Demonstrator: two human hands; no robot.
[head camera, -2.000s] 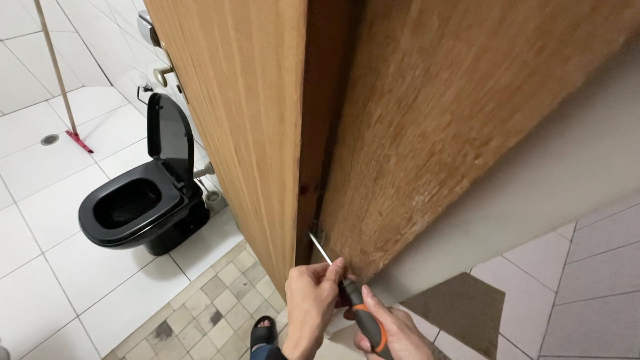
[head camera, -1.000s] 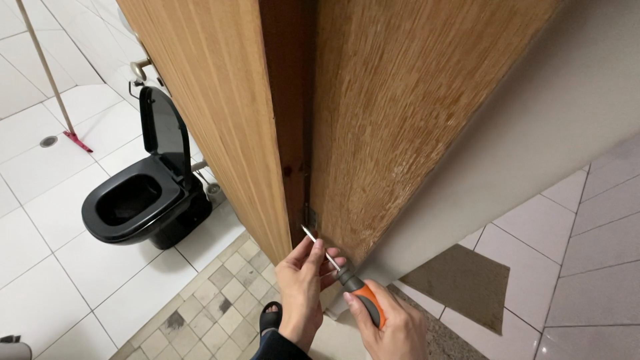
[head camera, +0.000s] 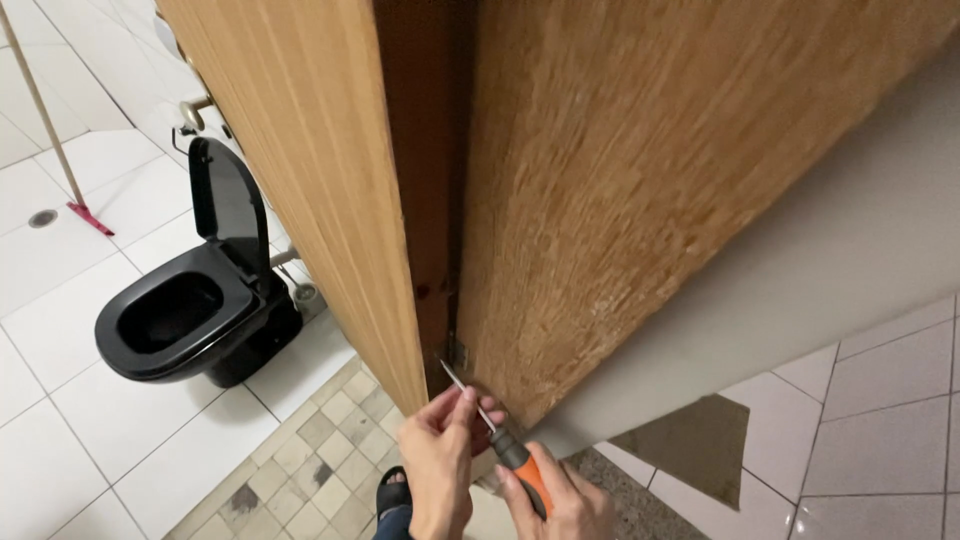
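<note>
My right hand (head camera: 562, 495) grips the orange and dark grey handle of a screwdriver (head camera: 516, 459) at the bottom centre. The fingers of my left hand (head camera: 448, 435) pinch its metal shaft just ahead of the handle. The shaft slants up and left, with its tip close to the dark edge of the wooden door (head camera: 341, 187). Just right of the tip, a small metal hinge (head camera: 459, 351) sits low in the gap between the door and the wooden frame panel (head camera: 592, 210). Whether the tip touches anything cannot be told.
A black toilet (head camera: 176, 315) with its lid raised stands at left, near a pink floor squeegee (head camera: 90, 217) and a floor drain (head camera: 43, 218). A door handle (head camera: 195, 111) sticks out at upper left. A sandalled foot (head camera: 394, 487) is beside small mosaic tiles (head camera: 330, 442); a brown mat (head camera: 694, 450) lies right.
Both hands stay on the screwdriver, near the low hinge. Across the frames my right hand's grip on the handle has shifted a little.
</note>
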